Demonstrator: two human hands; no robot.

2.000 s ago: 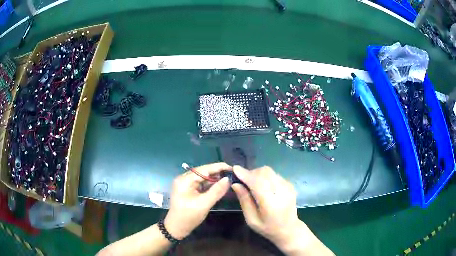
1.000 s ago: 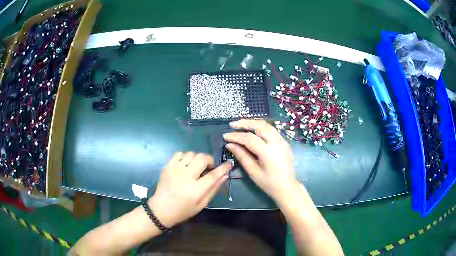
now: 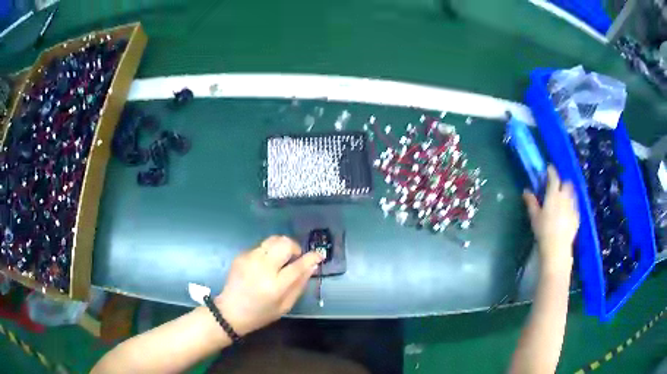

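Observation:
A small black housing (image 3: 320, 239) sits in the dark square fixture (image 3: 335, 264) near the bench's front edge, with a thin wired lead hanging toward me. My left hand (image 3: 272, 276) is at the housing's lower left, its fingertips touching it. My right hand (image 3: 554, 212) is at the right, its fingers around the black grip of the blue electric screwdriver (image 3: 525, 146), which lies beside the blue bin; the hand is slightly blurred. The screw tray (image 3: 357, 197), partly filled with silvery screws, lies behind the fixture.
A pile of red-wired connectors (image 3: 431, 175) lies right of the tray. Loose black housings (image 3: 152, 175) lie at the left. A cardboard box (image 3: 110, 124) stands far left. The blue bin (image 3: 598, 292) with black parts and a clear bag (image 3: 589, 95) stands at the right.
My right hand has left the fixture and moved right to the screwdriver. My left hand has stayed at the housing. The housing was held in both hands earlier and now sits in the fixture.

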